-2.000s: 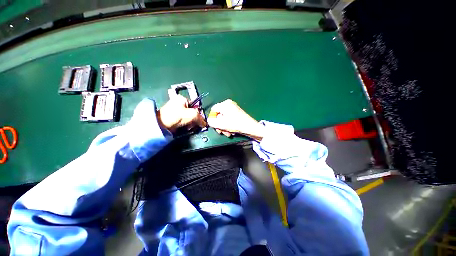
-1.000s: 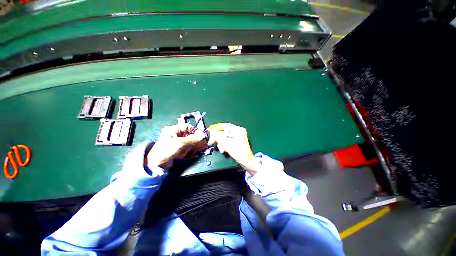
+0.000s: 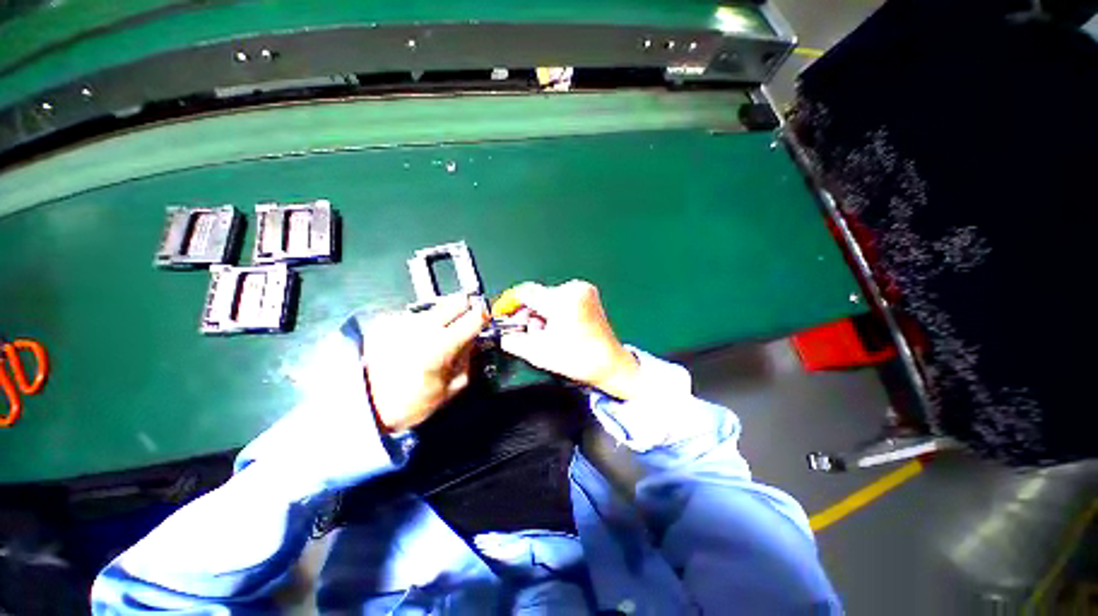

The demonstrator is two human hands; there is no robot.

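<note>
A silver-grey fixture frame (image 3: 444, 273) with an open window lies on the green bench in front of my hands. Its near part is hidden by my fingers. My left hand (image 3: 421, 359) is at its near left side, fingertips together around something too small to tell. My right hand (image 3: 560, 335) is close beside it on the right, with an orange-yellow patch on a finger and a small pale piece, perhaps a cable end (image 3: 508, 325), between the fingertips. A bundle of thin black cables (image 3: 506, 463) lies across the lap.
Three closed grey fixtures (image 3: 249, 298) lie on the bench (image 3: 674, 217) to the left. Orange scissors handles (image 3: 22, 375) are at the far left edge. A large black hanging cable mass (image 3: 963, 217) is at the right. A red bin (image 3: 840, 345) sits below the bench's right side.
The view has shifted. The dark cable ends seen rising above my left hand two seconds ago no longer show. The frame's window is less covered, and a small pale piece shows at my right fingertips.
</note>
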